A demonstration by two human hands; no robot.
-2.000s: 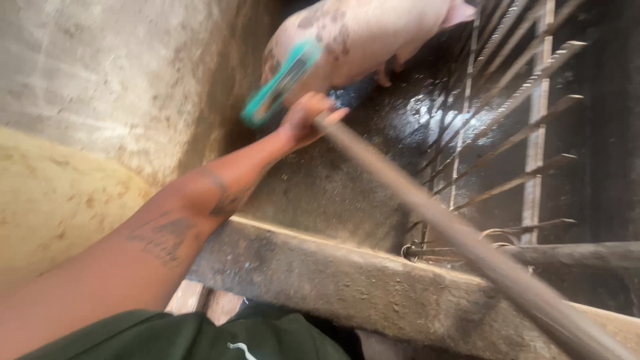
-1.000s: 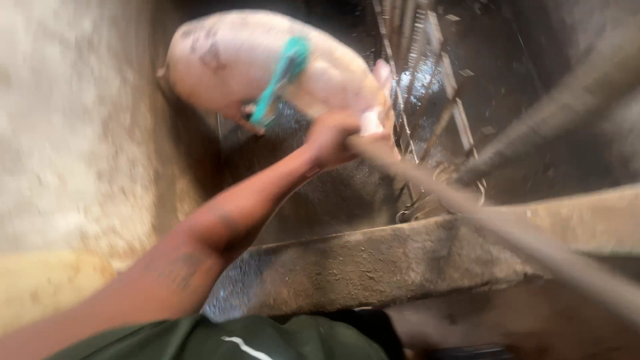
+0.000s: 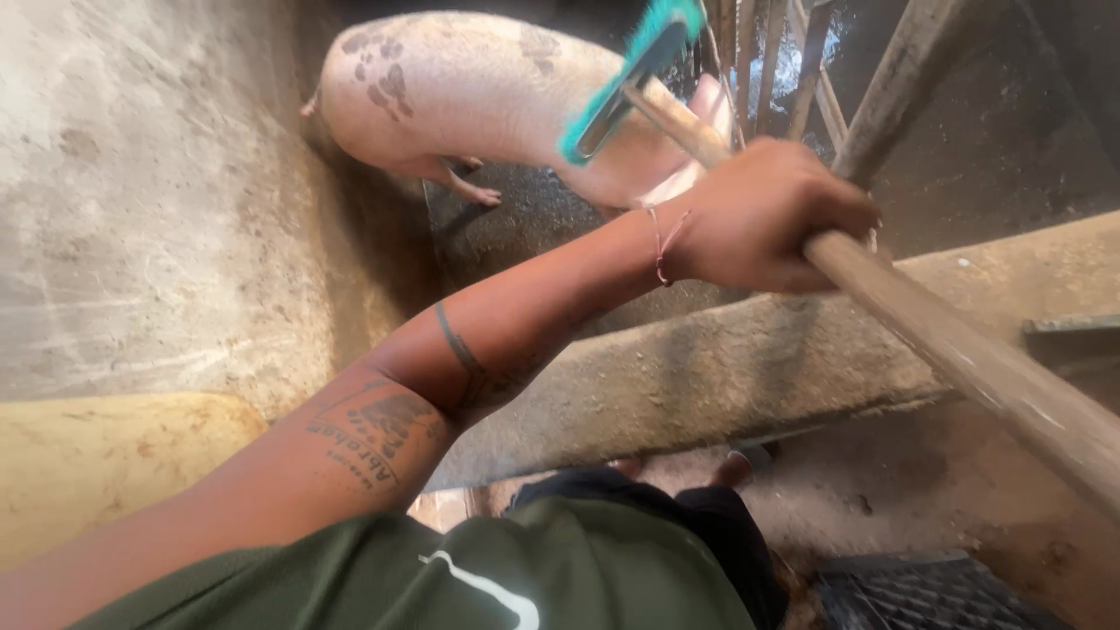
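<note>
My left hand (image 3: 774,214) is closed around the wooden handle (image 3: 971,354) of a broom, whose shaft runs out of view at the lower right. Beyond the hand, the broom's green-bristled head (image 3: 634,83) is over the shoulder area of a pink pig (image 3: 472,83); whether the bristles touch the skin cannot be told. Dark spots mark the pig's rump and back. Its head end is to the right, partly hidden by the broom and my hand. My right hand is out of view.
A low concrete wall (image 3: 700,376) lies between my body and the pen's wet floor (image 3: 516,227). At left rises a stained wall (image 3: 157,192). Barred wooden slats (image 3: 770,66) and a thick pole (image 3: 910,79) stand beyond my hand. A dark ridged object (image 3: 927,595) lies at lower right.
The broom head has gone from the pig's hind part, over its middle, to its shoulder area. My left hand has kept hold of the handle. The view has shifted.
</note>
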